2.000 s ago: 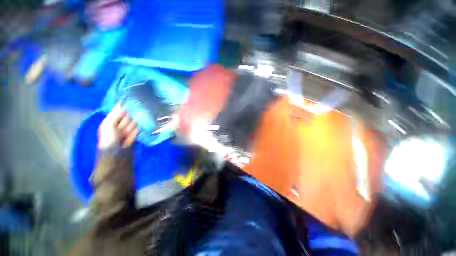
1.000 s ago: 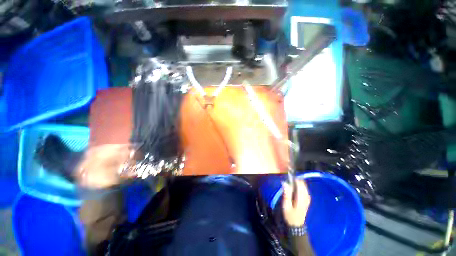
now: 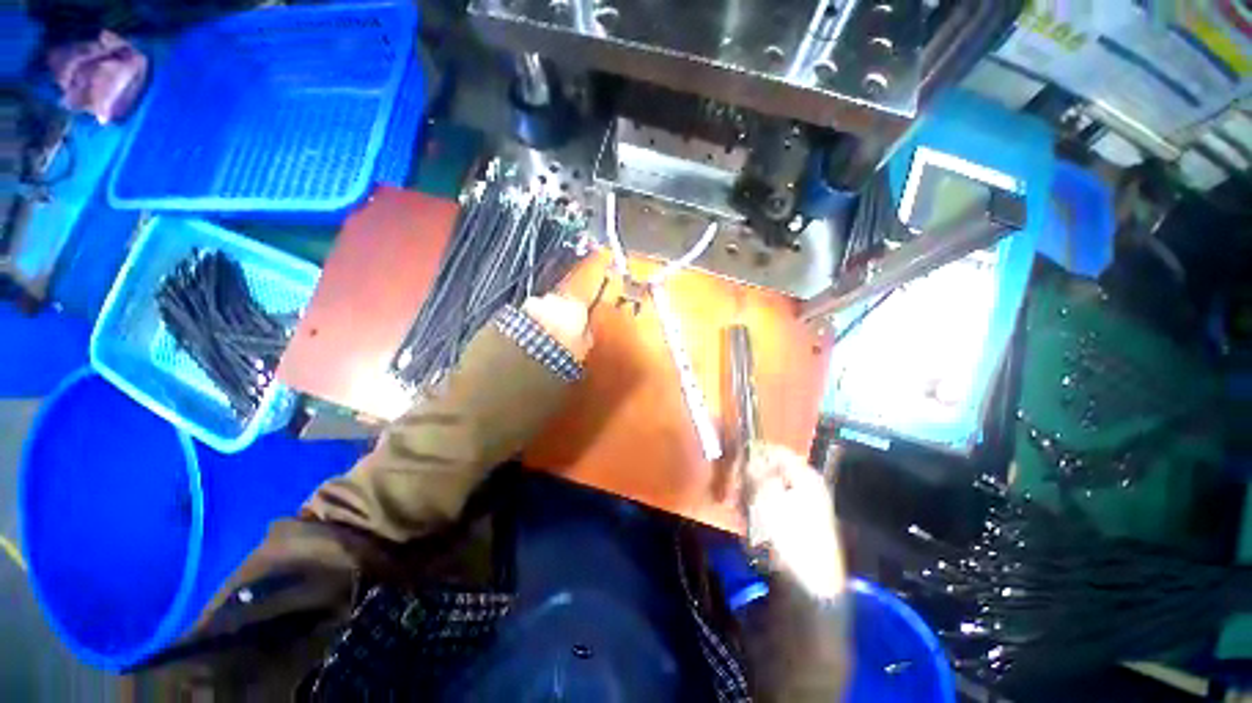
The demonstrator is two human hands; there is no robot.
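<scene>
A wide bundle of black cables [image 3: 474, 282] with silvery ends lies on the orange-brown board [image 3: 577, 437]. My left hand [image 3: 563, 321] is at the bundle's right side, partly hidden by its cuff; its fingers and anything in them are unclear. My right hand [image 3: 785, 497] is closed on the near end of a narrow dark-silver loading bar [image 3: 743, 378], over the board's right side. A second, brighter strip [image 3: 689, 374] lies on the board between my hands. Pliers [image 3: 633, 291] with white handles spread in a V lie at the board's machine edge.
The steel press bed [image 3: 687, 220] and upper platen [image 3: 714, 48] stand beyond the board. At left are a blue basket [image 3: 268, 131], a light-blue basket [image 3: 131, 360] holding cables, and a blue tub [image 3: 110, 522]. At right are a metal arm [image 3: 906, 261], another tub [image 3: 899, 646] and heaped cables [image 3: 1044, 570].
My left hand has moved from the light-blue basket side across the bundle to its right side. My right hand has brought the bar from above the right tub to over the board. The view has tilted.
</scene>
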